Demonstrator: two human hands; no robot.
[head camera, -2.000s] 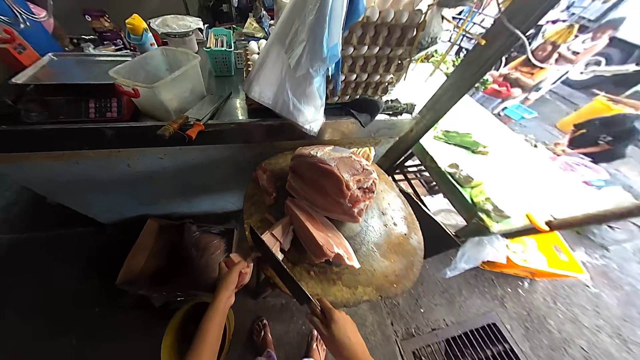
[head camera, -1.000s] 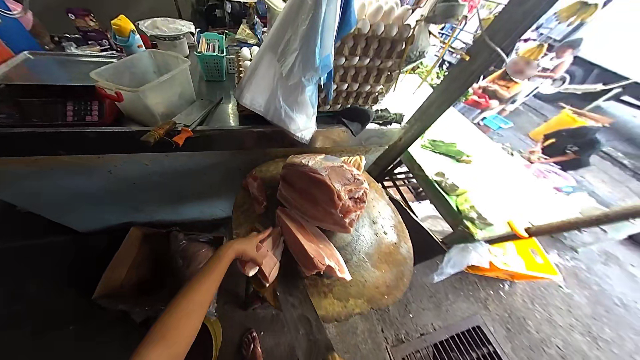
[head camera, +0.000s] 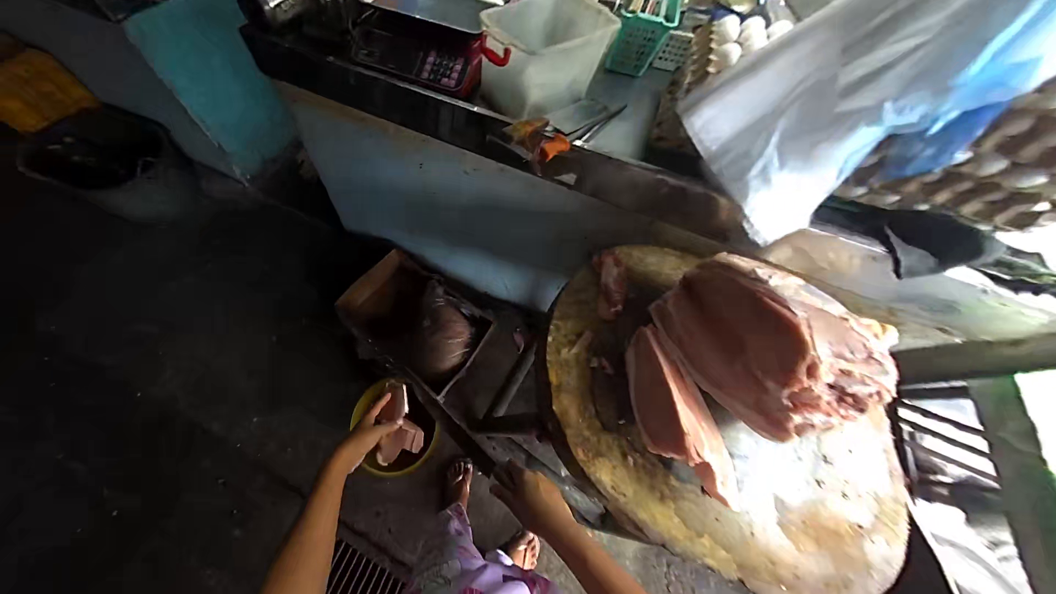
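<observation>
My left hand (head camera: 369, 433) is over a yellow-rimmed bucket (head camera: 356, 410) on the floor, with its fingers on cut pieces of meat (head camera: 398, 443). At the left edge of the round wooden chopping block (head camera: 577, 412), my right hand (head camera: 528, 492) grips the handle of a large knife (head camera: 452, 419); its dark blade points up and left past the bucket. A large chunk of raw meat (head camera: 742, 346) lies on the block. Beside it rests a long slab of meat (head camera: 672, 408), and a small scrap (head camera: 610, 285) lies near the block's upper left rim.
A cardboard box (head camera: 375, 289) holding a plastic-wrapped thing stands left of the block. Behind is a counter with a digital scale (head camera: 421, 62), a clear plastic container (head camera: 544, 54), a green basket (head camera: 641, 41) and trays of eggs (head camera: 982, 165). Plastic bags (head camera: 817, 107) hang over the counter's right part.
My left hand has gone from the block to the bucket with the cut pieces. The knife, held over the block's left edge two seconds ago, is now left of it. The view has swung left.
</observation>
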